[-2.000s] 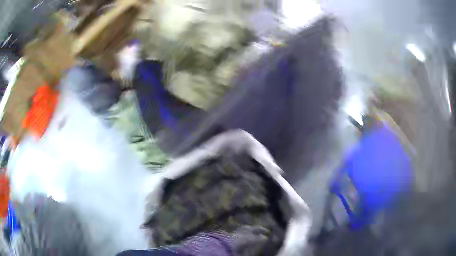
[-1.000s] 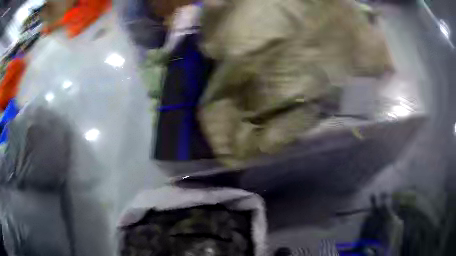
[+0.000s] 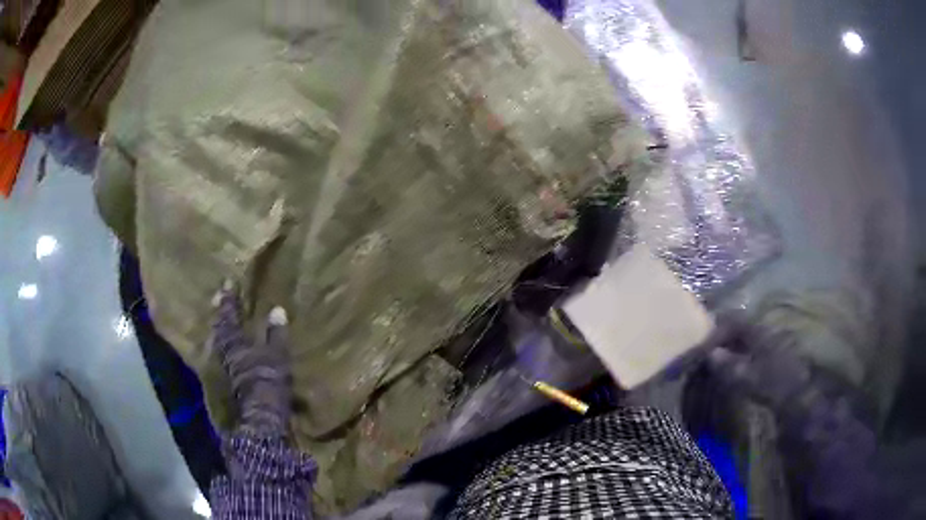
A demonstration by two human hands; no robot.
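A large olive-tan woven sack or cover (image 3: 386, 213) lies creased over a dark stack. My left hand (image 3: 256, 371), in a grey knit glove with pale fingertips, rests on its lower left part, fingers apart. My right hand (image 3: 756, 366) is a blurred grey-purple shape at the right, beside a pale square card or box (image 3: 640, 317); its fingers and any hold are unclear. A small yellow-orange stick-like thing (image 3: 560, 397) lies below the card, near the black-white gingham apron (image 3: 609, 472).
Shiny clear film (image 3: 690, 152) runs along the stack's right side. Blue strapping (image 3: 188, 411) shows on the dark left edge. Corrugated cardboard (image 3: 81, 66) and an orange thing (image 3: 10, 132) are at the upper left. A grey bulging sack (image 3: 71, 447) stands at the lower left.
The view has moved over the olive-tan cover, which now fills the middle. The open sack of camouflage pieces has left the picture. My left hand has come into view on the cover.
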